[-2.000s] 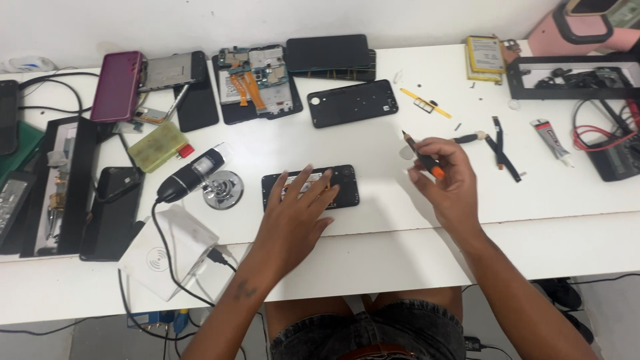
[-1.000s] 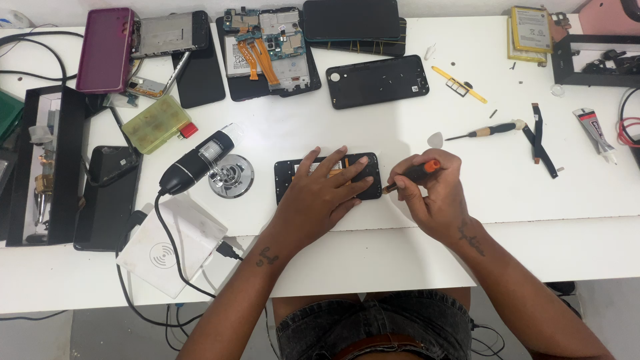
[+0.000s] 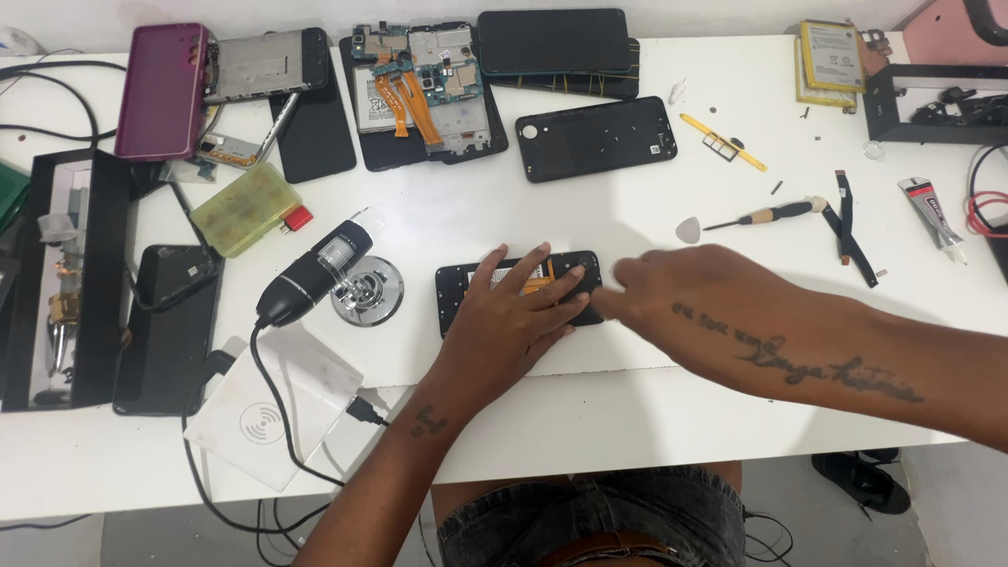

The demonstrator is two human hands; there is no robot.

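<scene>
A black smartphone with its back cover off [image 3: 453, 293] lies on the white table, with orange flex cables and screws showing. My left hand [image 3: 520, 311] lies across it with fingers spread, fingertips on its upper and right parts. My right hand [image 3: 669, 291] is curled at the phone's right end, its back turned to the camera. Whatever its fingers hold is hidden; the orange-handled screwdriver of the earlier views does not show. A removed black back cover [image 3: 598, 140] rests above the phone. Right of that are a grey pick [image 3: 687, 230] and a thin screwdriver [image 3: 764, 213].
Left of the phone, a USB microscope [image 3: 315, 272] stands on a round metal base [image 3: 368, 291], its cable running over a white box [image 3: 276, 409]. Opened phones [image 3: 425, 87] line the back. Flex cables [image 3: 849, 228], a glue tube [image 3: 932, 216] and batteries [image 3: 831, 59] lie right.
Since two seconds ago my right hand has moved left to the phone's right end, and it has turned over since one second ago. My left hand stays on the phone.
</scene>
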